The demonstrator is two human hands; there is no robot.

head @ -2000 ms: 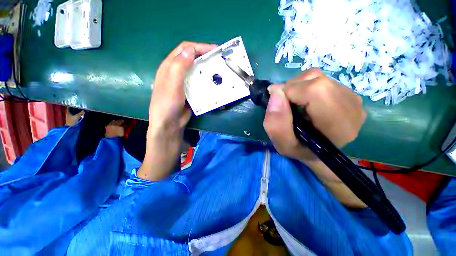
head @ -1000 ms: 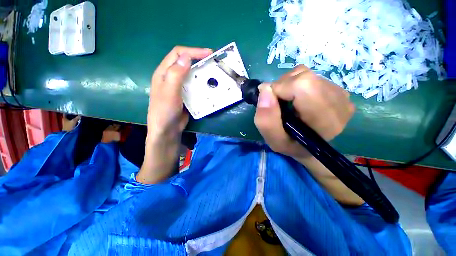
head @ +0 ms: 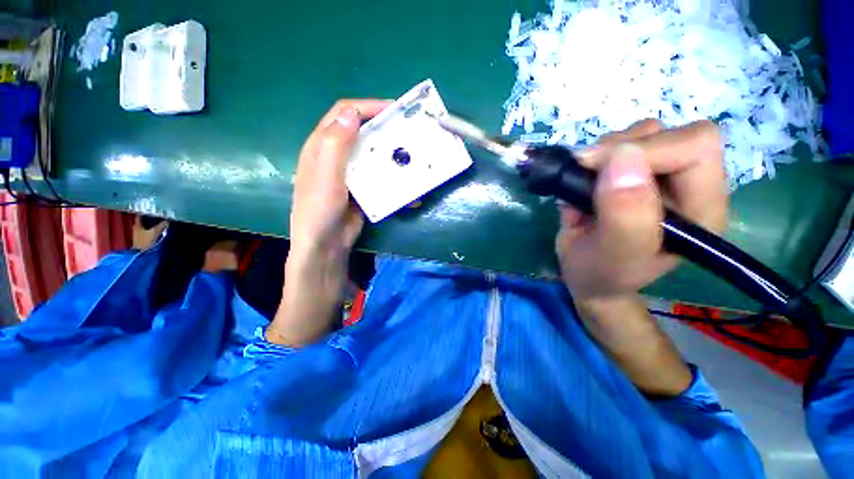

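Observation:
My left hand (head: pixel 323 201) holds a white plastic housing (head: pixel 412 173) by its left side, tilted, above the bench edge. The housing has a dark round hole near its middle and a raised rim; small pieces show inside along its upper edge. My right hand (head: pixel 646 201) grips the black handle of a soldering iron (head: pixel 552 173). The iron's metal tip points left and lies at the housing's upper right edge; whether it touches is unclear. A large heap of translucent plastic strips (head: pixel 655 75) lies on the mat at the upper right.
Two white housings (head: pixel 178 70) lie side by side at upper left, beside a small heap of strips (head: pixel 95 42). A blue box (head: pixel 17 122) is at the far left. Red crates (head: pixel 94 243) and a person's blue sleeve (head: pixel 103 290) are below left. A black cable (head: pixel 740 323) hangs right.
My right hand has moved right and drawn the iron back from inside the housing toward its upper right edge. The iron lies flatter. My left hand still holds the housing in nearly the same place.

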